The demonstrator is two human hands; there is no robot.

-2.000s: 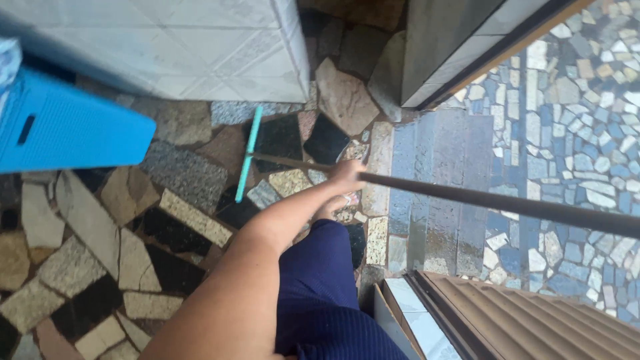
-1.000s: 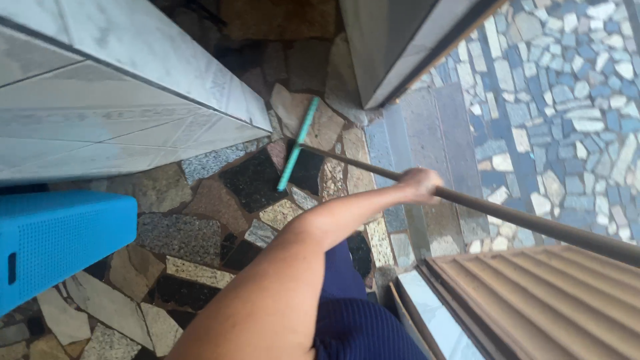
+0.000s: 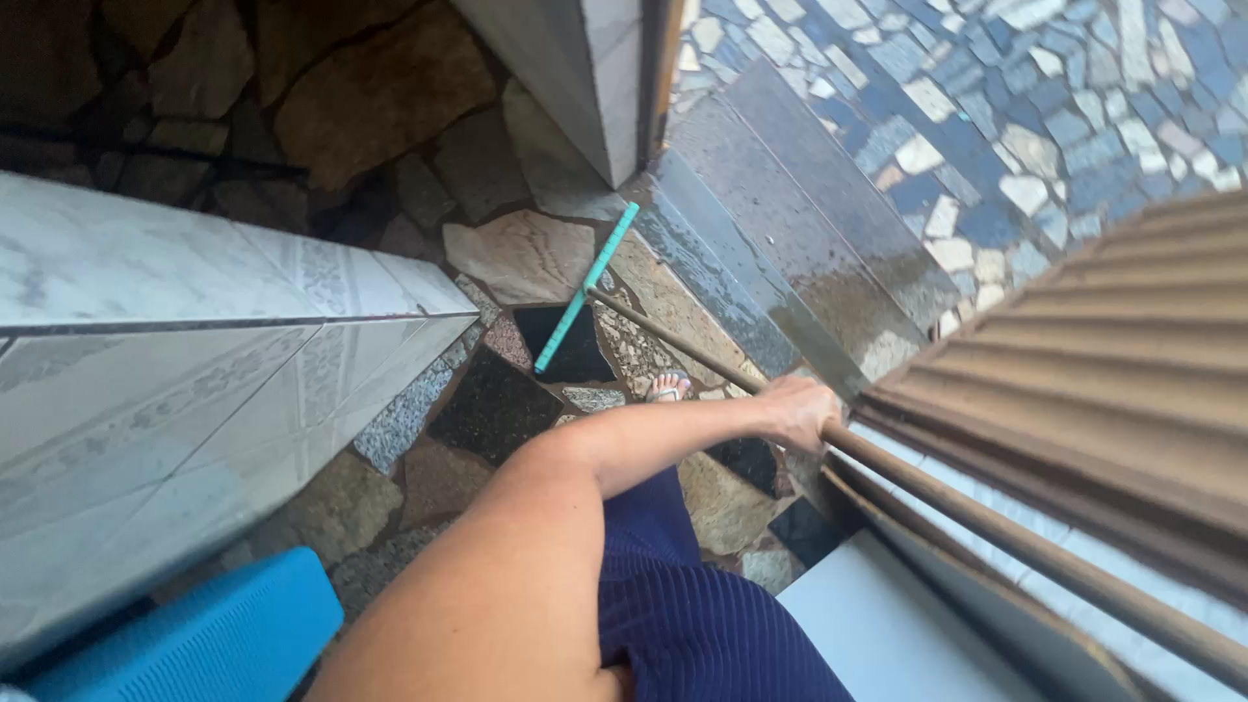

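Note:
My left hand (image 3: pixel 801 413) is closed around the wooden pole (image 3: pixel 985 522) of a floor squeegee, with the left arm reaching across in front of the navy ribbed clothing. The pole slants from the lower right corner up to the squeegee's turquoise head (image 3: pixel 588 288). That head lies at a slant on the stone-piece floor (image 3: pixel 522 253), over a black stone and near the wet door sill (image 3: pixel 726 258). Just left of my left hand, below the pole, a foot in a flip-flop (image 3: pixel 668 386) shows. My right hand is outside the view.
On the left stands a marble-tiled wall corner (image 3: pixel 292 322), with a blue plastic container (image 3: pixel 205 634) below it. A tiled door jamb (image 3: pixel 609 88) rises at the top. Brown ribbed shutter or door panel (image 3: pixel 1092 380) borders the right side. Mosaic paving (image 3: pixel 975 117) extends beyond the sill.
The squeegee head has moved from the floor nearer the blue container to beside the door sill. My left hand, still around the pole, has shifted right. The view has shifted too.

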